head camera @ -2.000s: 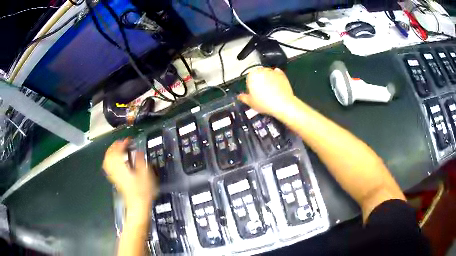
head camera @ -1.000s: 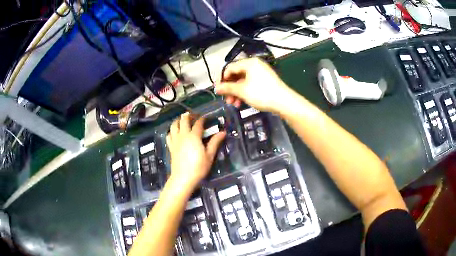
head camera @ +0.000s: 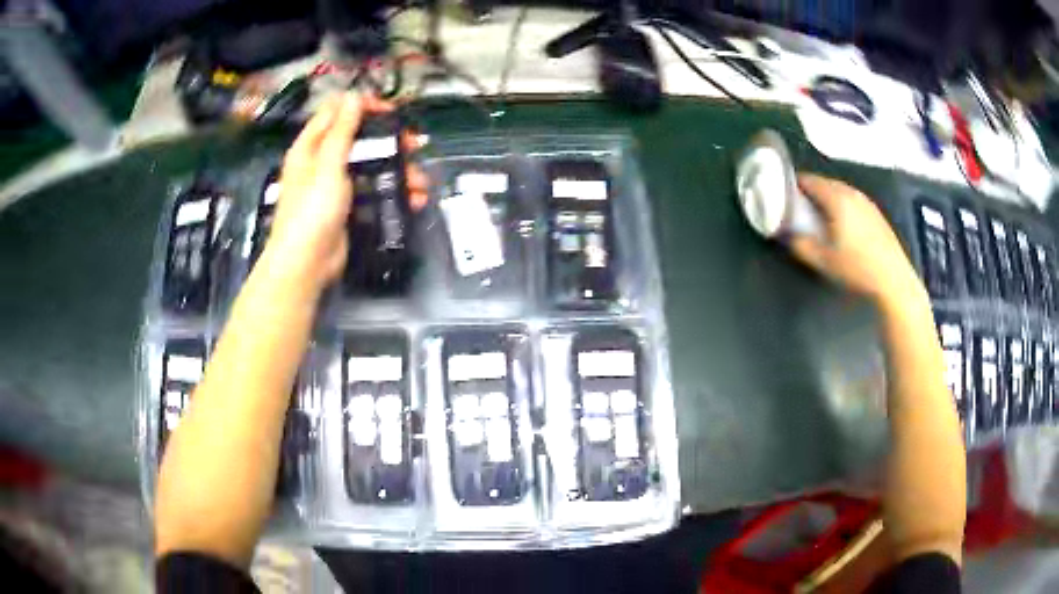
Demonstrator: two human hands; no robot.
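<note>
My left hand [head camera: 319, 192] is around a black mobile phone [head camera: 377, 221], with fingers at both sides of its far end. The phone is over the back row of the clear blister tray [head camera: 528, 316]. My right hand [head camera: 854, 232] is closed around the grip of the white-grey barcode scanner [head camera: 766, 192], right of the tray. A white label slip [head camera: 470, 232] lies on the phone in the pocket right of my left hand. Other phones lie label up in the tray; my left arm hides some. The picture is blurred.
A second tray of phones [head camera: 975, 308] is at the right. Behind are a dark stand [head camera: 629, 67], cables, a dark mouse [head camera: 842, 99] on white paper, and red and blue tools. A red stool [head camera: 790, 545] shows below the bench edge.
The view has shifted and blurred. My right hand has moved from the tray's back edge to the scanner. My left hand is now around a phone. The white slip now shows uncovered.
</note>
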